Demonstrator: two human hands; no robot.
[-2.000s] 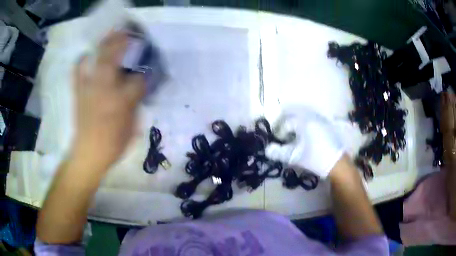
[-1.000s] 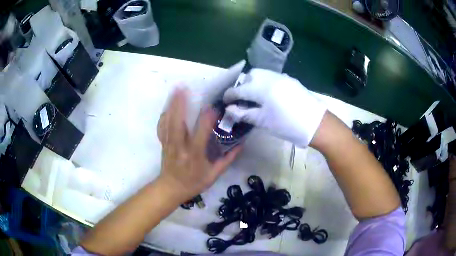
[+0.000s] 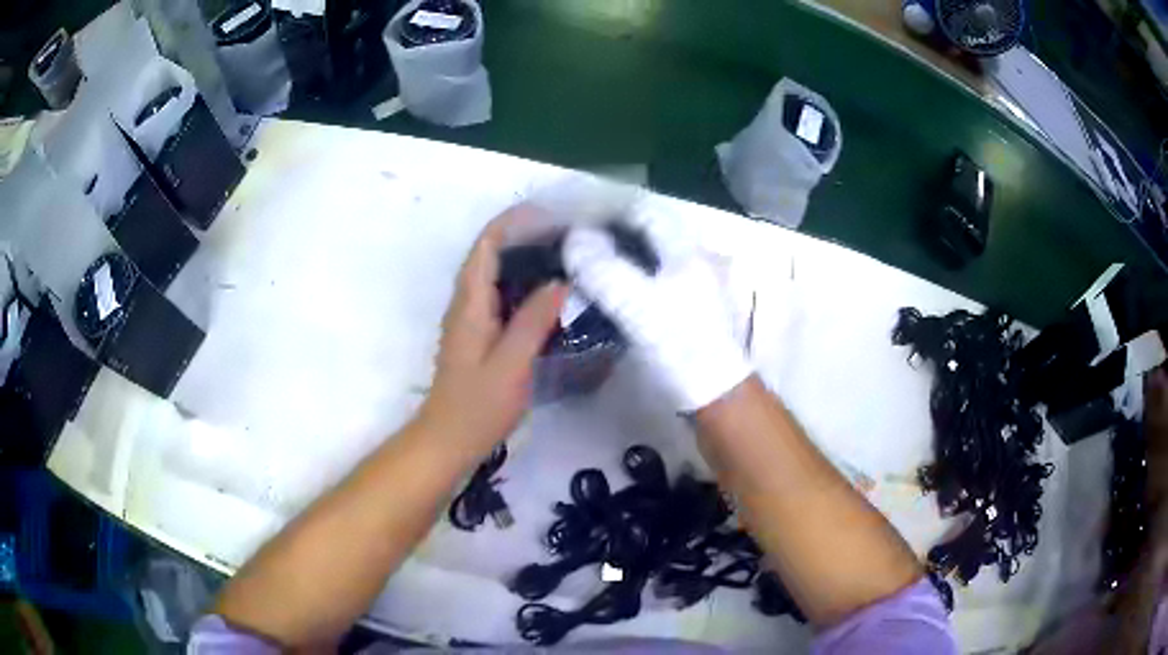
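My left hand [image 3: 493,326], bare, and my right hand [image 3: 673,314], in a white knit glove, hold a dark round-topped device [image 3: 587,330] between them above the white worktable [image 3: 320,282]. The device has a white label and translucent wrapping around it; it is blurred and partly hidden by my fingers. A pile of coiled black cables [image 3: 640,525] lies in front of me, partly behind my right forearm. One separate coiled cable [image 3: 482,497] with a shiny plug lies left of the pile.
Black boxes [image 3: 154,339] with pale flaps up stand at the left. Bagged devices [image 3: 784,151] stand on the green belt [image 3: 602,96], with a dark object [image 3: 963,205] further right. A larger cable pile [image 3: 986,435] and black boxes lie at the right. A small fan [image 3: 980,19] is beyond the belt.
Both hands stay around the device; my right hand has shifted slightly left and down, and its forearm is now over the cable pile. Bagged devices on the belt appear further right in view.
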